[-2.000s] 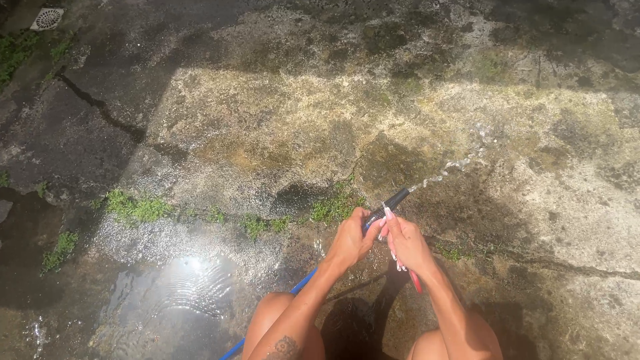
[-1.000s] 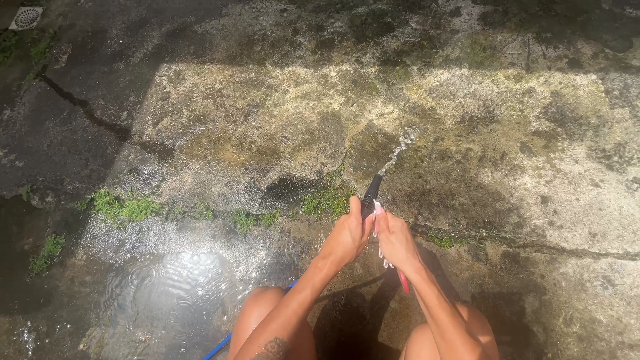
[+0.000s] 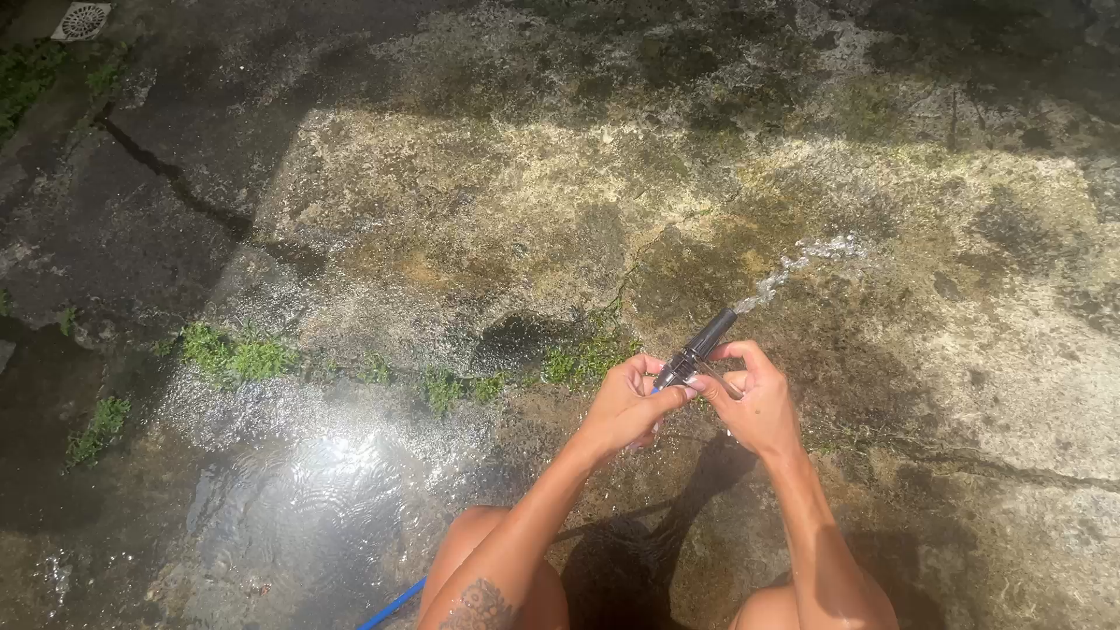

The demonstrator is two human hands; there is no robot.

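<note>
A black hose nozzle (image 3: 700,347) points up and to the right, with water (image 3: 792,267) streaming from its tip. My left hand (image 3: 628,404) grips the rear of the nozzle, where a bit of blue hose shows. On the other side, my right hand (image 3: 751,394) has its thumb and fingers on the nozzle body. More of the blue hose (image 3: 394,604) shows at the bottom edge, left of my knee; the stretch between is hidden by my arm and leg. Water drips below my hands.
Cracked concrete ground (image 3: 490,210) with mossy stains spreads all around. Green weeds (image 3: 254,354) grow along a crack. A shallow puddle (image 3: 332,499) glares at the lower left. A floor drain grate (image 3: 81,22) lies at the top left. My knees frame the bottom.
The nozzle has swung from pointing steeply up to pointing more to the right. The red item seen under my right hand earlier no longer shows. My right hand's fingers are now around the nozzle body.
</note>
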